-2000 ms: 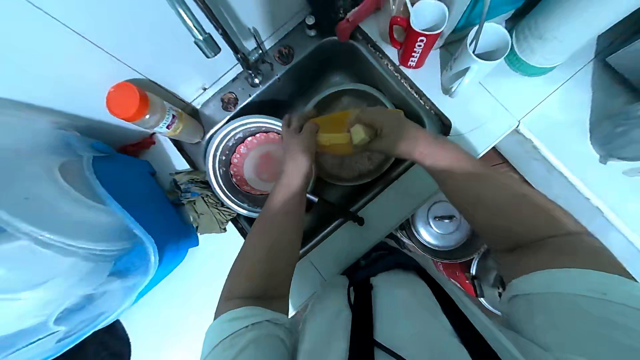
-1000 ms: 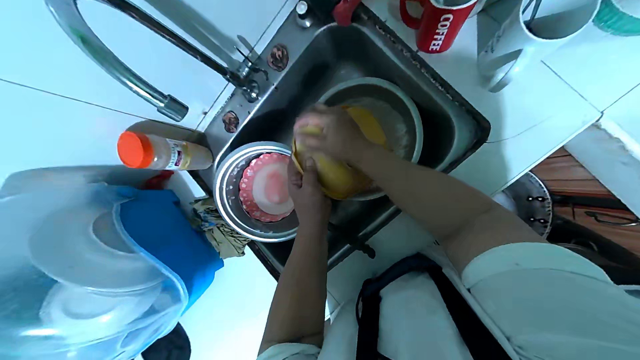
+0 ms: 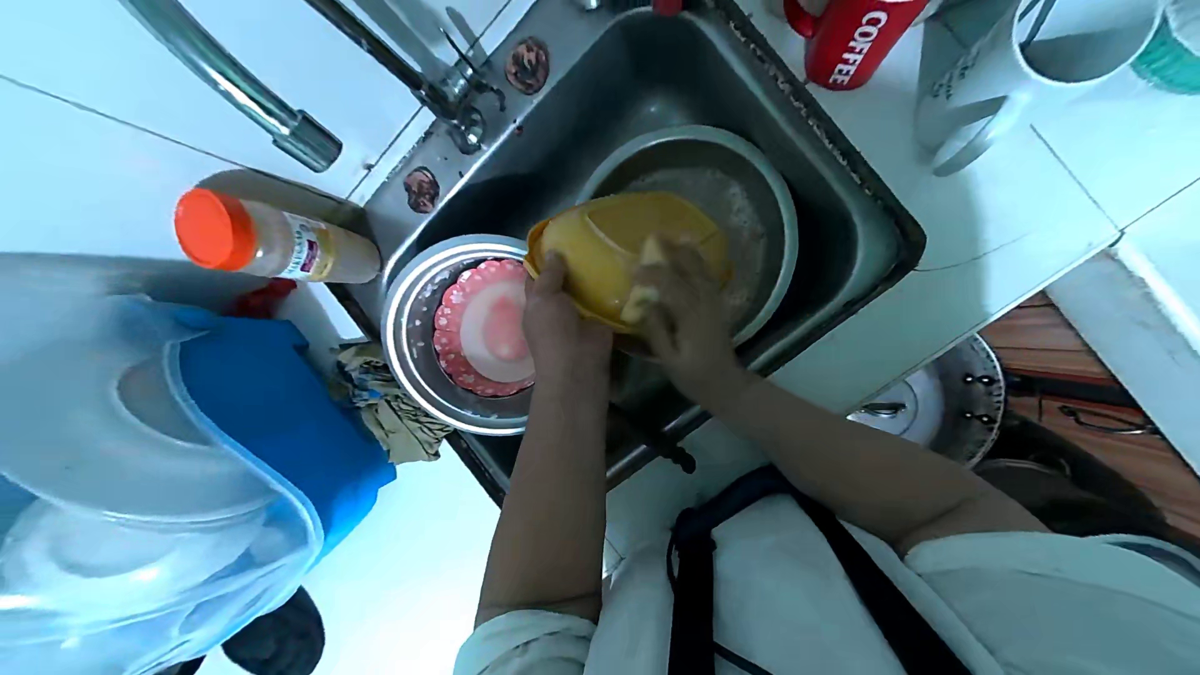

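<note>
A yellow plastic bowl [image 3: 600,248] is tilted over the sink, its outer side facing up. My left hand [image 3: 567,323] grips its rim at the lower left. My right hand [image 3: 689,314] presses a pale yellow sponge [image 3: 647,281] against the bowl's outer side. Beneath them a round grey basin [image 3: 783,225] with cloudy water stands in the sink. Left of my left hand, a metal bowl [image 3: 408,384] holds a pink, scallop-edged plate [image 3: 492,328].
The metal sink [image 3: 647,66] has a dark, worn rim. A chrome faucet [image 3: 309,141] hangs at upper left, near an orange-capped jar [image 3: 281,239]. A blue container [image 3: 272,403] stands left. A red mug [image 3: 858,42] and a white mug [image 3: 984,94] stand at upper right.
The yellow bowl now shows its broad outer side, with my left hand at its lower left rim. My right hand has moved lower on it. The view has shifted.
</note>
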